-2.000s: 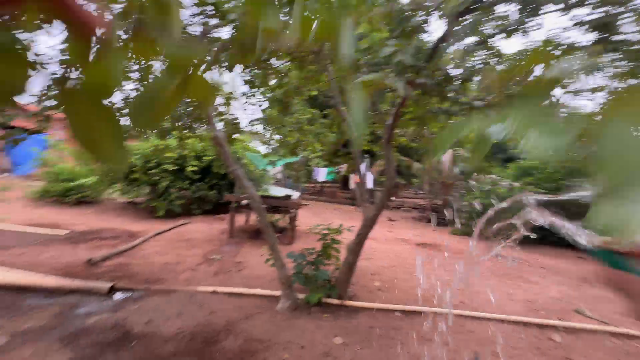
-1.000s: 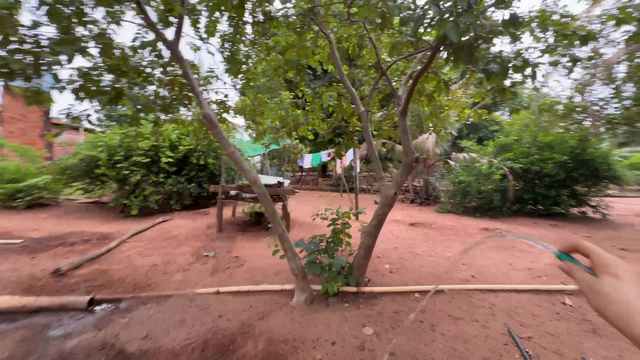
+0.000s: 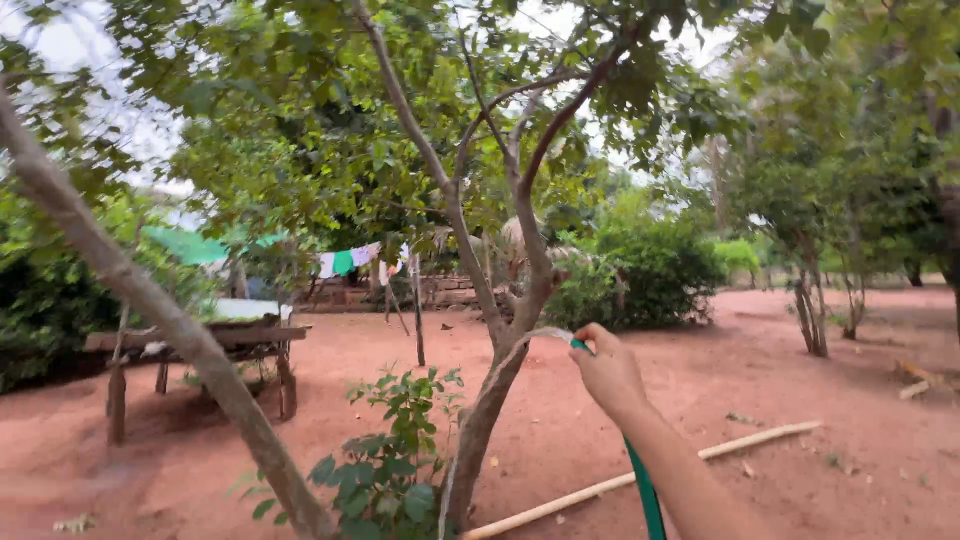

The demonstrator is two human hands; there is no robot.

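Observation:
My right hand point(image 3: 609, 369) reaches in from the lower right, its fingers closed around the end of a green garden hose point(image 3: 643, 487). A thin stream of water point(image 3: 501, 369) leaves the hose end, arcs to the left and falls in front of the forked tree trunk point(image 3: 480, 420). Beside the base of that trunk grows a leafy green shoot point(image 3: 401, 450). A second, leaning trunk point(image 3: 172, 322) crosses the left side. My left hand is out of the frame.
A pale pole point(image 3: 585, 493) lies on the red soil at the lower right. A rough wooden table point(image 3: 202, 337) stands behind the leaning trunk. Clothes hang on a line point(image 3: 343, 262) farther back. Bushes point(image 3: 645, 270) and slim trees point(image 3: 810, 300) stand behind and to the right.
My right hand has come farther into view with the hose; one second ago it was at the right edge. The water now falls by the forked trunk. The view has shifted to the right.

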